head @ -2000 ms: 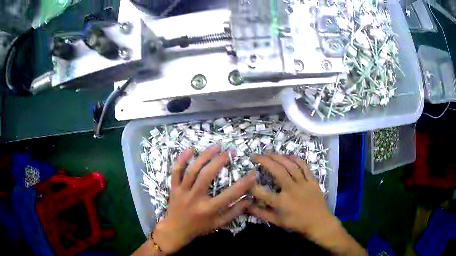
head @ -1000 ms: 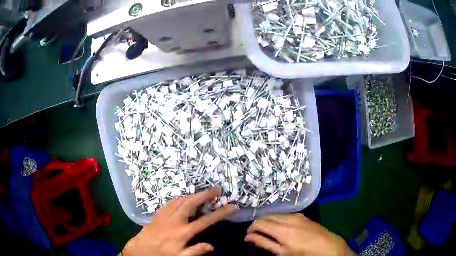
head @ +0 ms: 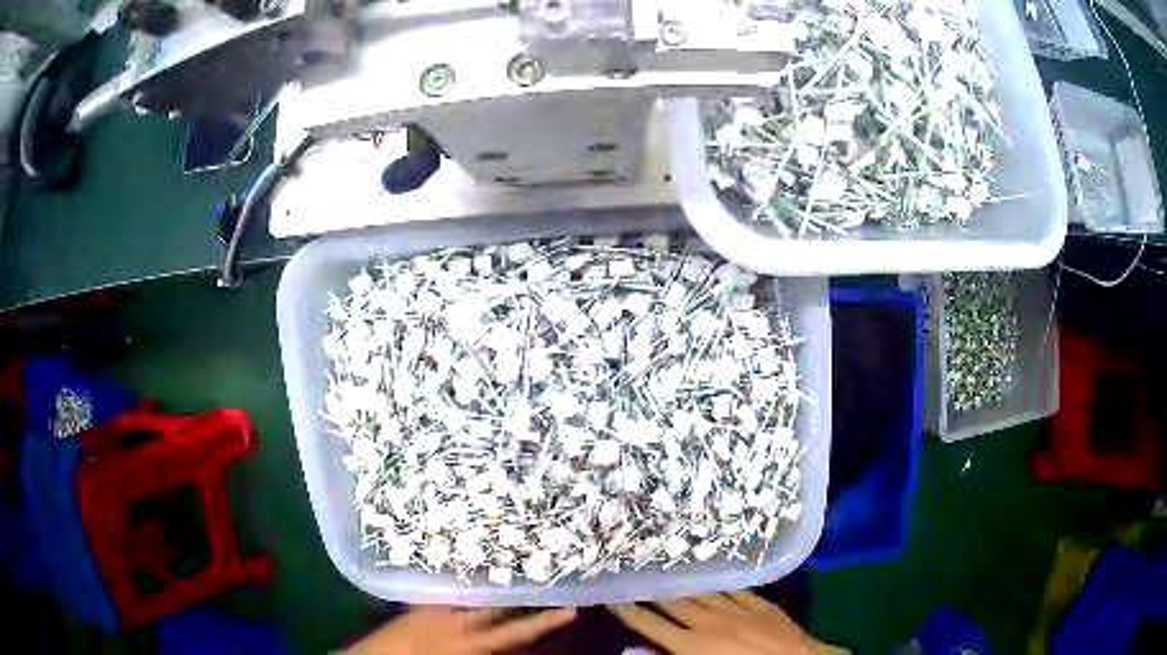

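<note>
The lower parts bin (head: 302,422), a translucent tub, sits in front of me, filled with white-headed stem parts (head: 563,410). My left hand (head: 467,632) and my right hand (head: 723,627) are at the bottom edge of the picture, just below the bin's near rim. Both are cut off by the frame, with only fingers and part of the backs showing. Whether they hold anything is hidden. Nothing is seen in the fingers.
The machine's pale base plate (head: 486,77) lies behind the bin. The upper parts bin (head: 883,253), heaped with similar parts, overlaps the back right corner. A grey small-parts tray (head: 998,416) and a blue bin (head: 877,537) are at right. A red plastic item (head: 109,512) is at left.
Both hands were on the parts in the bin, then drew back over its near rim to the bottom edge. The view has shifted, and the bin's whole surface now shows.
</note>
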